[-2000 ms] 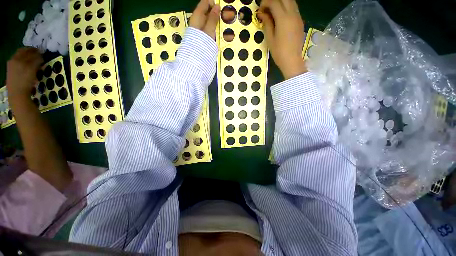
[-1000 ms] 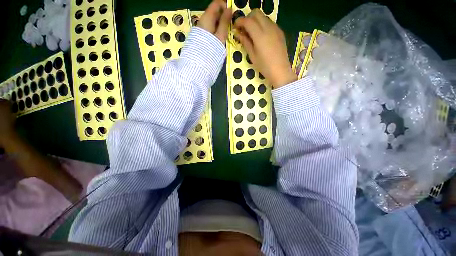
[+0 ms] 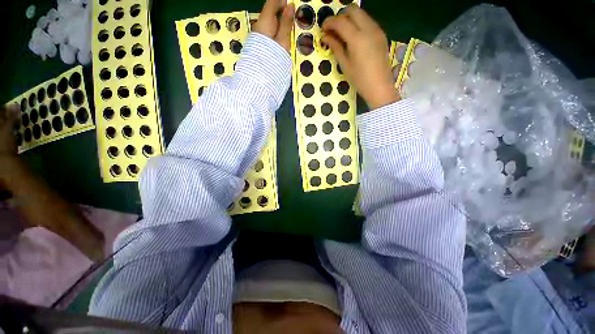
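Note:
A long yellow die-cut adhesive sheet [image 3: 328, 127] with three columns of dark circles lies between my hands, its far end cut off by the top edge. My left hand [image 3: 273, 23] holds the sheet's left edge near the top, thumb and fingers close together. My right hand [image 3: 357, 49] is over the sheet's upper right part, with thumb and fingertips pinched at the circles. A small yellow bit shows at its fingertips; I cannot tell if it is a liner piece in the grip. Upper circles at the left look brownish and shiny.
Stacked sheets [image 3: 253, 186] lie partly under my left sleeve, another stack [image 3: 127, 98] further left. A neighbour's hand [image 3: 8, 134] touches a tilted sheet [image 3: 55, 107] below a pile of discs [image 3: 65, 32]. At right, a clear plastic bag [image 3: 522, 72] with loose discs [image 3: 457, 130] partly covers sheets [image 3: 406, 59].
The sheet between my hands has shifted slightly left and up. My right hand has moved right, away from my left hand. The neighbour's hand has come up onto the tilted sheet.

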